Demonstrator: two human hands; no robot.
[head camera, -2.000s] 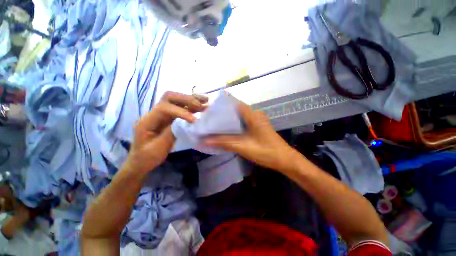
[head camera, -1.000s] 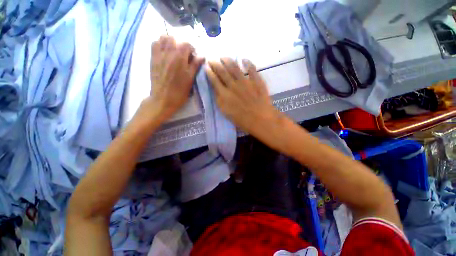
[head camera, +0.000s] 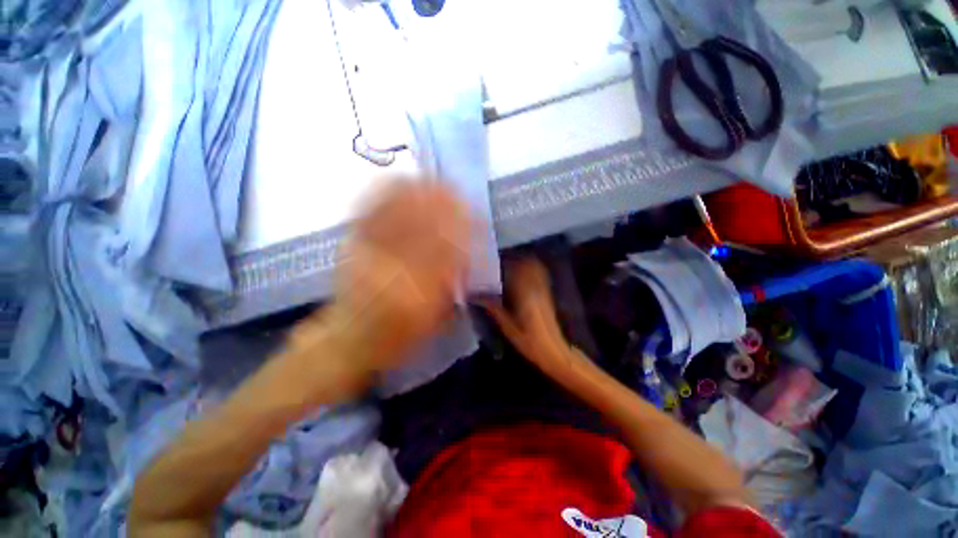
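A light-blue collar piece or band (head camera: 457, 137) lies lengthwise from under the machine head down over the table's front edge. My left hand (head camera: 410, 252) is blurred and lies over the strip's left side near the edge; its fingers cannot be made out. My right hand (head camera: 534, 315) is below the table edge, beside the strip's lower end, over the dark lap; whether it touches the strip is unclear. Another pale piece (head camera: 431, 357) lies on the lap. Only the bottom of the machine head (head camera: 429, 5) shows at the top edge.
Heaped light-blue strips (head camera: 137, 158) cover the table's left. Black-handled scissors (head camera: 720, 100) rest on scrap cloth (head camera: 783, 158) at right. A red-orange basket (head camera: 751, 215) and a blue bin (head camera: 867, 305) with spools are right of the lap. White cloth (head camera: 357, 494) is at lower left.
Both hands have moved from the needle area down towards me, and the right is now below the table edge. The strip now lies extended under the machine head. The view has shifted slightly.
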